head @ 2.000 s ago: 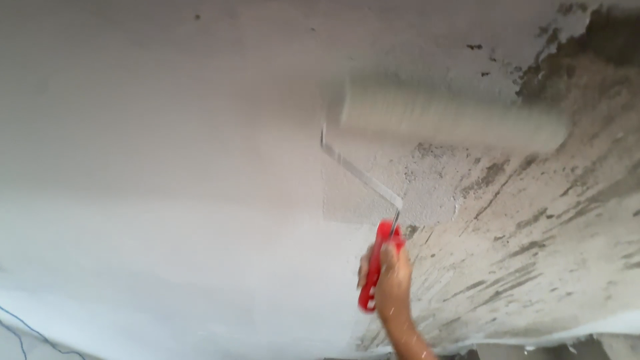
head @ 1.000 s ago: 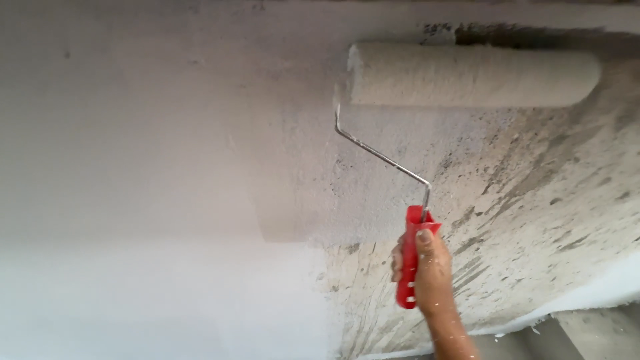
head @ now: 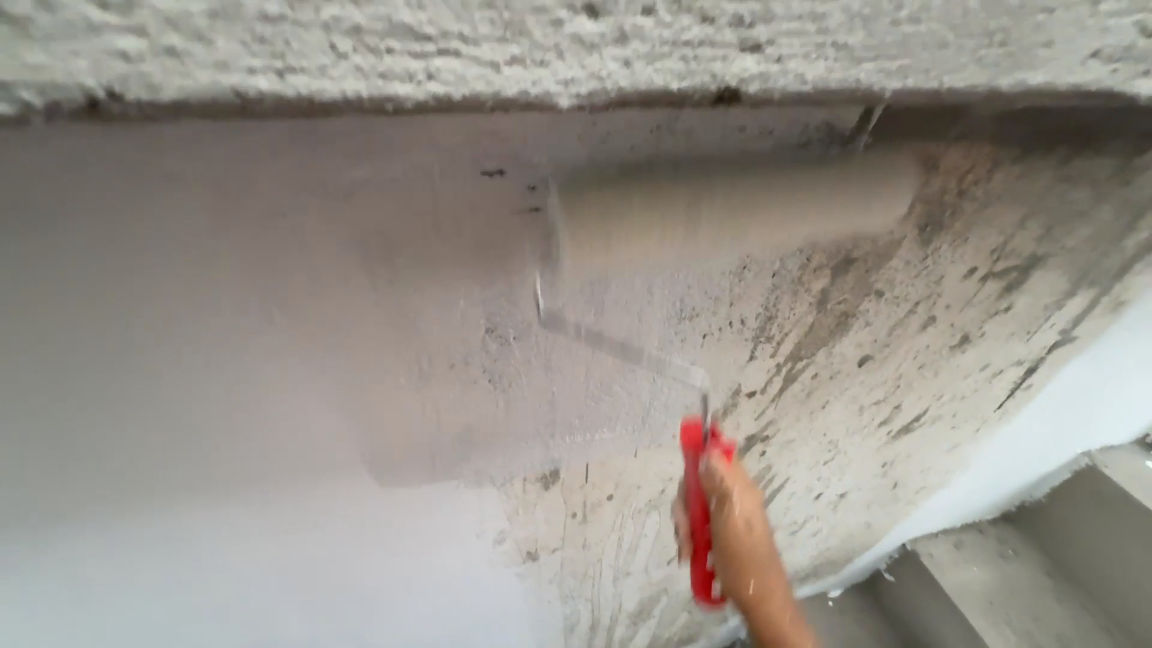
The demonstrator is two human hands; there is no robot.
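My right hand (head: 733,522), at the lower right of the head view, is closed around the red plastic handle (head: 697,522) of a paint roller. A thin bent metal frame (head: 621,351) runs up and left from the handle to the left end of the roller sleeve (head: 729,211). The pale, wide sleeve is blurred and lies across the upper part of the wall (head: 432,387). Around it the wall shows a damp, greyish coat, while bare, stained plaster (head: 864,360) spreads to the right. White paint (head: 225,576) covers the lower left. My left hand is out of view.
Across the top runs a rough, textured concrete edge (head: 576,54) with a dark groove beneath it. Concrete stairs (head: 999,576) lie at the lower right, beside a white painted band (head: 1017,450) that slopes along the wall's bottom.
The view has shifted a good deal, bringing the rough edge above and more of the stairs in. The damp coat around the sleeve reaches over more wall than two seconds ago. My right hand keeps its hold.
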